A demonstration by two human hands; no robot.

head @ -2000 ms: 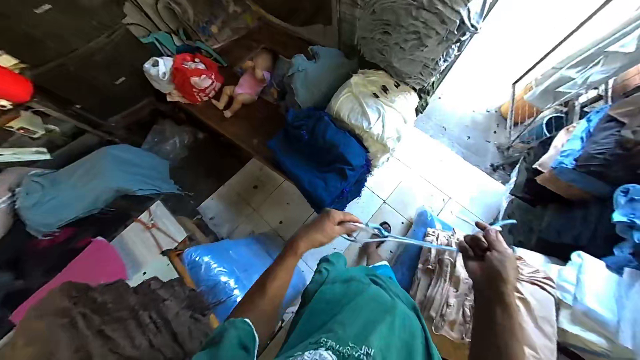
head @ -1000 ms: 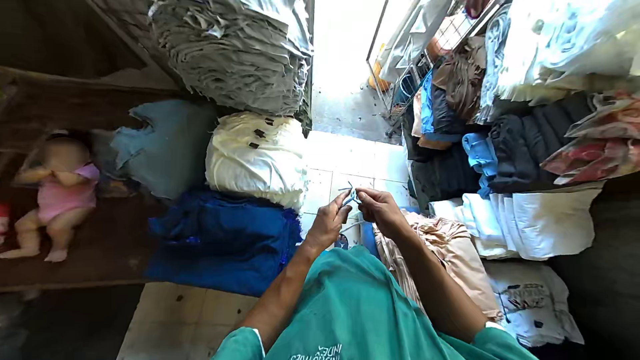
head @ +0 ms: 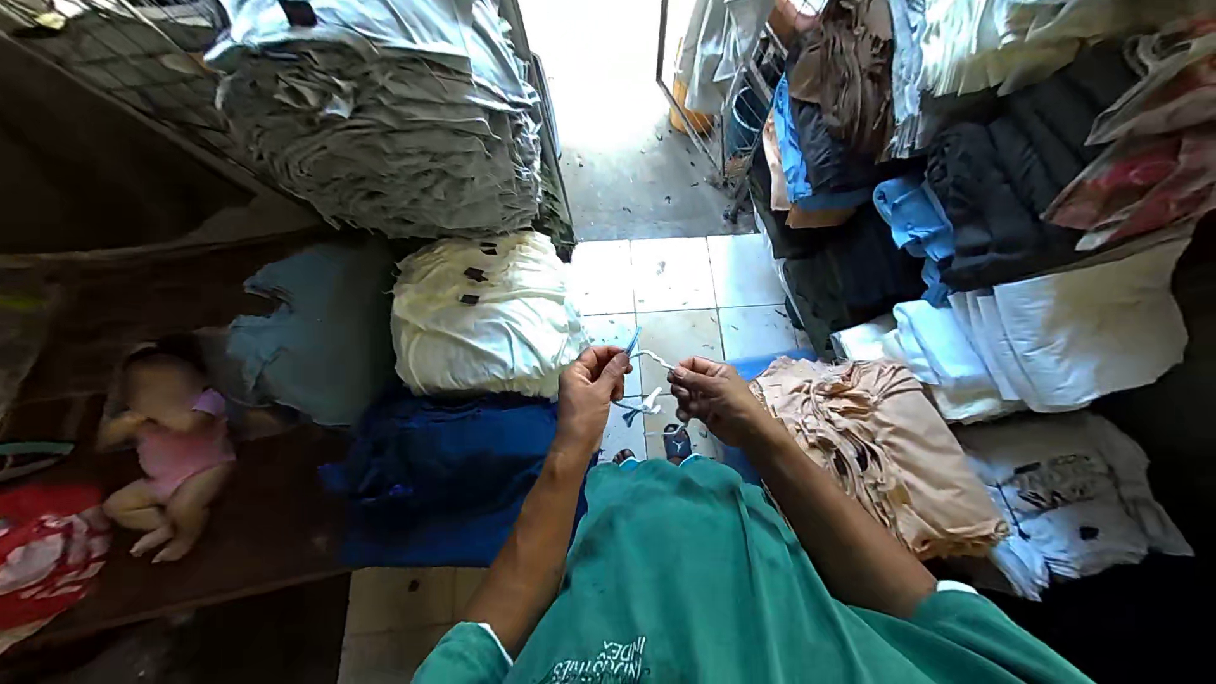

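Near the middle of the head view, my left hand (head: 593,385) pinches a thin fabric cord (head: 654,356) between thumb and fingertips. My right hand (head: 711,397) grips the white part of that cord a short way to the right. The short stretch between the hands looks twisted, and a blue end sticks up above my left fingers. Looped white and blue ends (head: 650,403) dangle below, over the tiled floor. Left of my left hand lie a cream cloth bundle (head: 484,328) and a dark blue cloth pile (head: 446,475); right of my right hand is a peach cloth stack (head: 883,446).
A small child (head: 180,442) lies on a brown bench (head: 275,532) at left, near a red-and-white cloth (head: 47,551). A tall grey cloth stack (head: 380,133) stands upper left. Dark folded cloth (head: 1007,180) and white cloth (head: 1054,323) are piled at right. White floor tiles (head: 670,275) run ahead.
Two seconds ago my hands were far apart with the cord stretched between them; one second ago they were close together. Now a small gap is between them. The view has turned.
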